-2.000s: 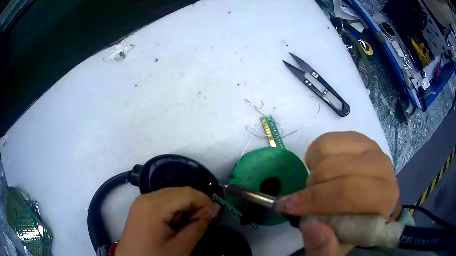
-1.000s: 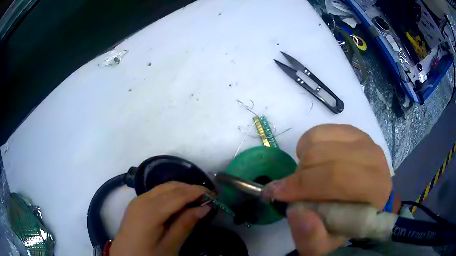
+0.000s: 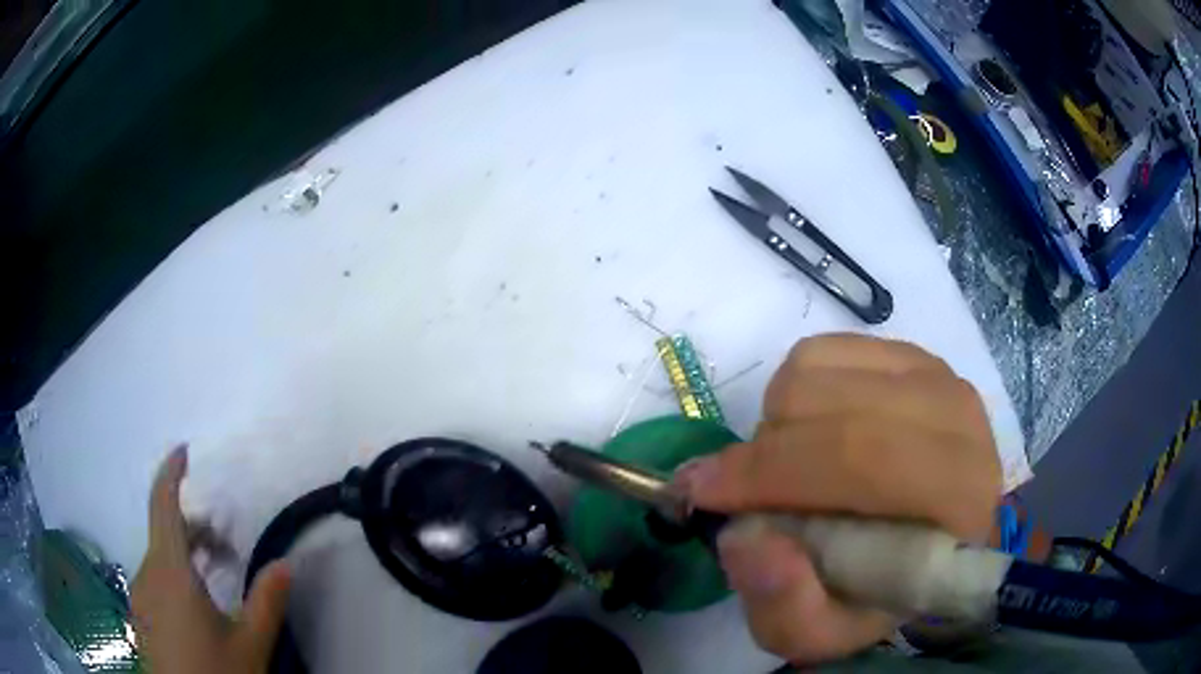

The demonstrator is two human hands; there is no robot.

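Note:
The black headphones lie at the lower left, with one round ear cup (image 3: 461, 527) fully in view and a second black round part (image 3: 560, 648) cut off by the bottom edge. My left hand (image 3: 204, 593) is at the lower left beside the headband, fingers apart and empty. My right hand (image 3: 856, 487) grips the soldering iron (image 3: 896, 560); its tip points left, just above and right of the ear cup. A green solder wire reel (image 3: 632, 514) lies under the iron. A small green circuit board (image 3: 573, 566) lies between cup and reel.
Gold and green PCB strips (image 3: 688, 375) and fine wire lie beyond the reel. Black thread snips (image 3: 803, 246) lie open at the upper right. A blue parts tray (image 3: 1040, 198) is at the far upper right, a shiny bag of PCBs (image 3: 99, 632) at the left edge.
My left hand has let go of the circuit board and moved left, uncovering the ear cup. The iron tip has moved slightly up and left, off the board.

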